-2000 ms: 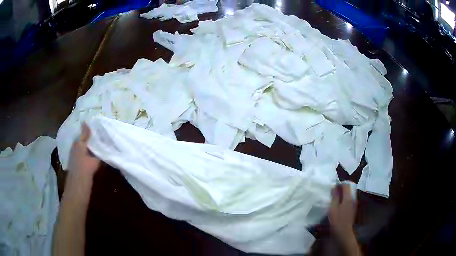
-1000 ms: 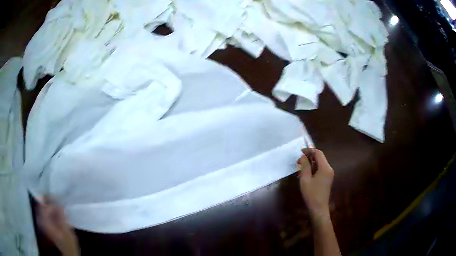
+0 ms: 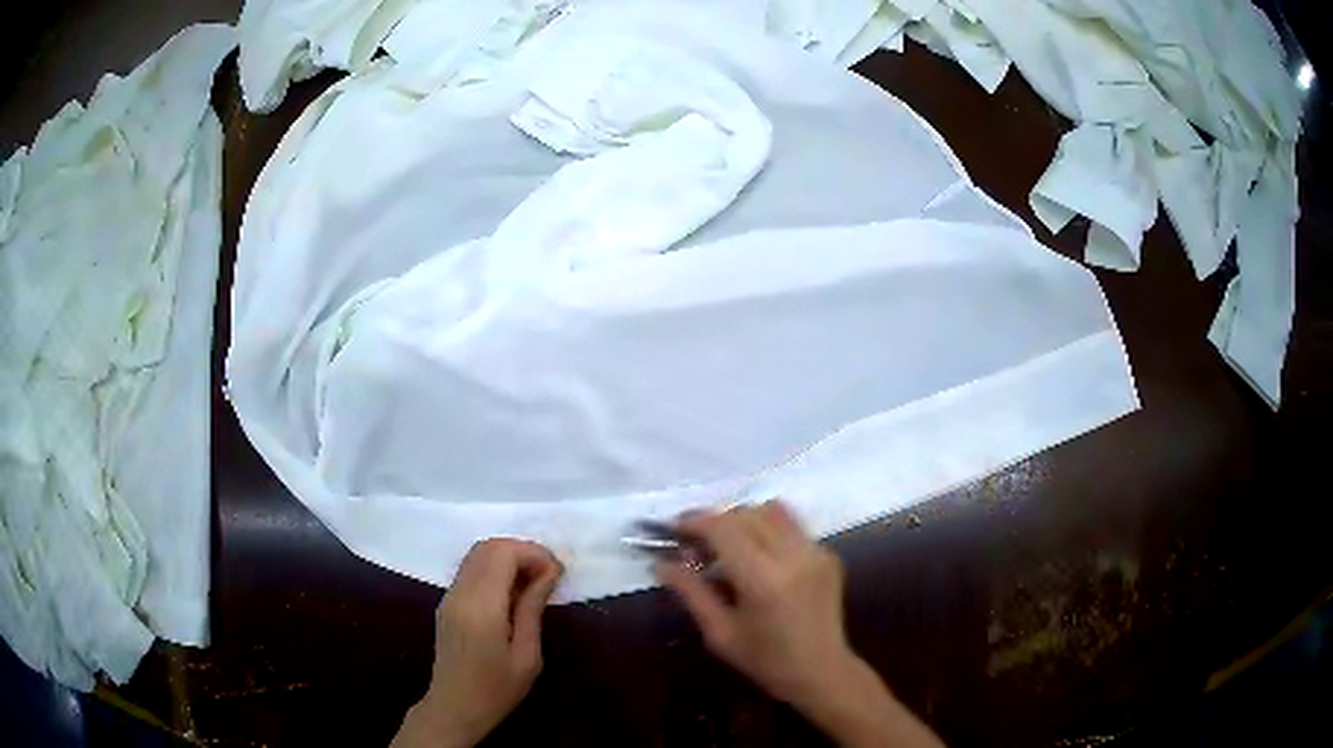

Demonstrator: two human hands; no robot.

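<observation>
A white, slightly see-through shirt (image 3: pixel 687 351) lies spread on the dark tabletop, its opaque front placket (image 3: pixel 936 446) along the near edge. A sleeve (image 3: pixel 643 190) lies folded over the body panel. My left hand (image 3: pixel 494 621) pinches the placket's near edge between thumb and fingers. My right hand (image 3: pixel 768 592) holds small thread snips (image 3: pixel 655 538) just above the placket, to the right of my left hand. The right hand is slightly blurred. Any thread end is too fine to see.
A flatter side stack of shirts (image 3: pixel 110 365) lies along the left edge. The main shirt pile (image 3: pixel 1140 73) reaches in from the far side, with sleeves and cuffs hanging at the right. Pale specks lie on the dark tabletop (image 3: pixel 1082 585) at the near right.
The shirt has gone from held up between my hands to lying flat. Both hands have left its ends and come together at the placket's near edge. The view has shifted down and left.
</observation>
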